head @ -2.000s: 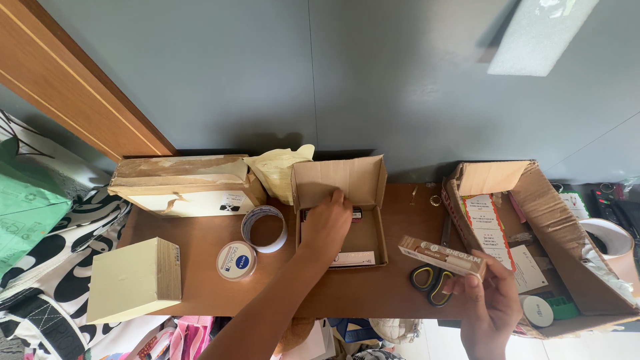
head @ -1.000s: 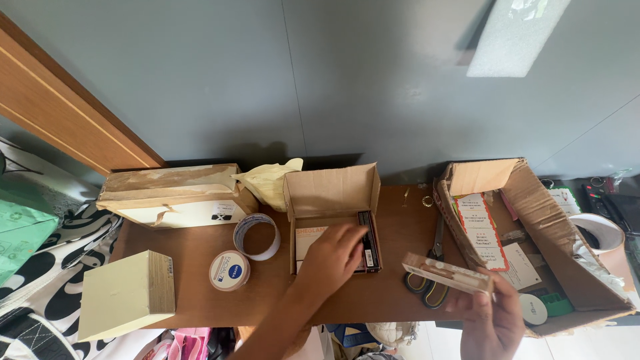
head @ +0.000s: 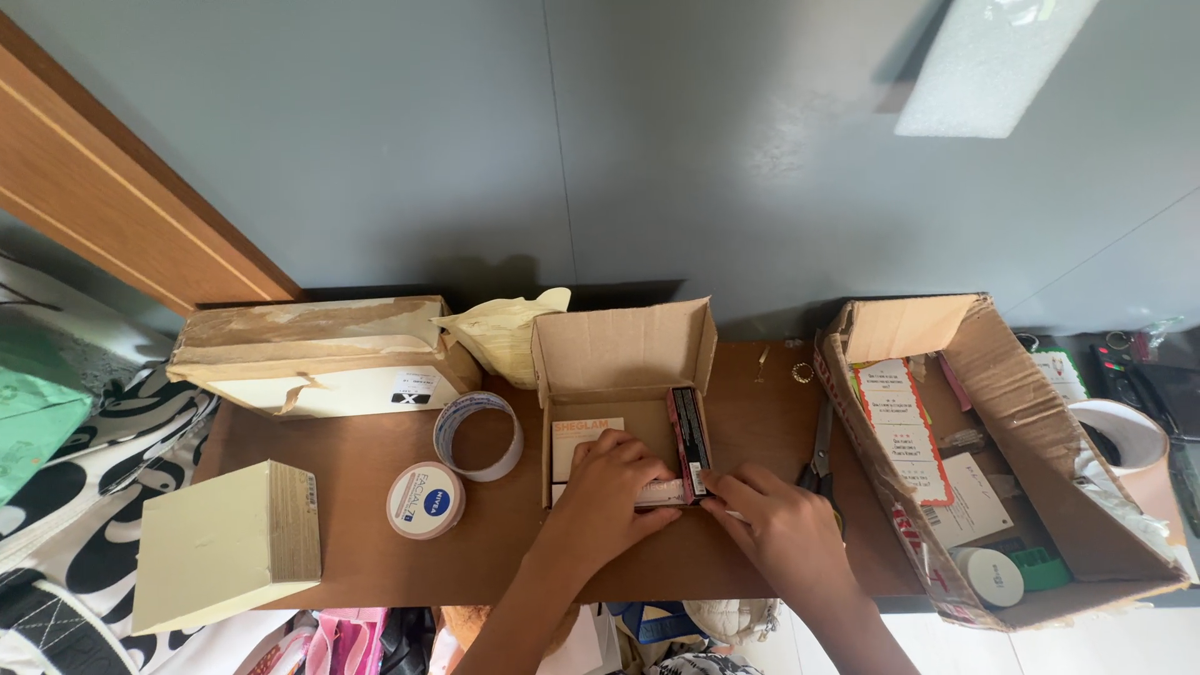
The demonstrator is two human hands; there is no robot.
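Observation:
An open cardboard box point(head: 621, 361) stands mid-table with its lid raised against the back. Inside, a flat SHEGLAM box point(head: 574, 441) lies at the left and a slim black and pink carton point(head: 689, 441) stretches along the right wall. My left hand point(head: 609, 483) reaches over the front of the box, its fingers on a slim light carton point(head: 660, 492) lying crosswise there. My right hand point(head: 773, 520) is at the front right corner, fingertips by the near end of the black and pink carton; whether it grips anything is hidden.
Left of the box are a tape roll point(head: 478, 436), a round NIVEA jar point(head: 426, 501), a cream block-shaped box point(head: 211, 544) and a long taped carton point(head: 309, 356). Scissors point(head: 822, 459) lie to the right, beside a large cardboard box point(head: 1012, 394) holding cards and small items.
My right hand has moved left to the open box; the light carton it held earlier is no longer raised over the table. My left hand has shifted toward the front of the box.

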